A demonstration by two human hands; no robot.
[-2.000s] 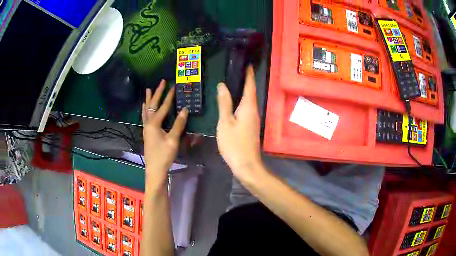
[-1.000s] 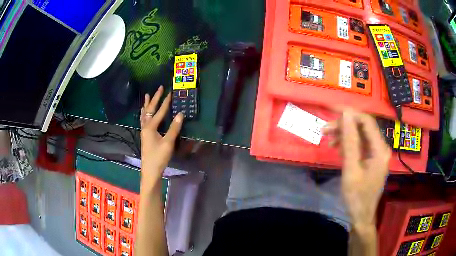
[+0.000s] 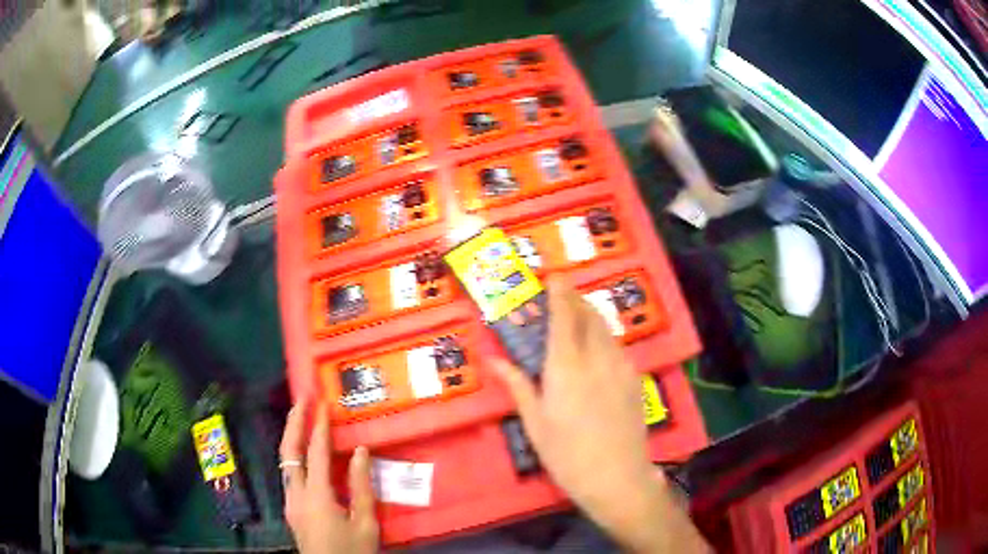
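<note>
My right hand holds a keypad phone with a yellow screen sticker, tilted over the middle of the red phone tray. Its lower keypad is partly behind my fingers. The tray's pockets hold orange phone backs. My left hand is at the tray's lower left corner, fingers apart, holding nothing I can see. A white label slip lies in the lower tray, just right of my left hand. Parts of a dark phone with a yellow sticker show in that lower tray beneath my right hand.
Another keypad phone lies on the left bench beside a black-green mouse mat. A small fan stands behind. Monitors flank both sides. At right are a second mat, cables, and stacked phone trays.
The view has turned towards the tray. My right hand has taken hold of the phone that lay on the tray. My left hand has moved from beside the left phone to the tray's corner.
</note>
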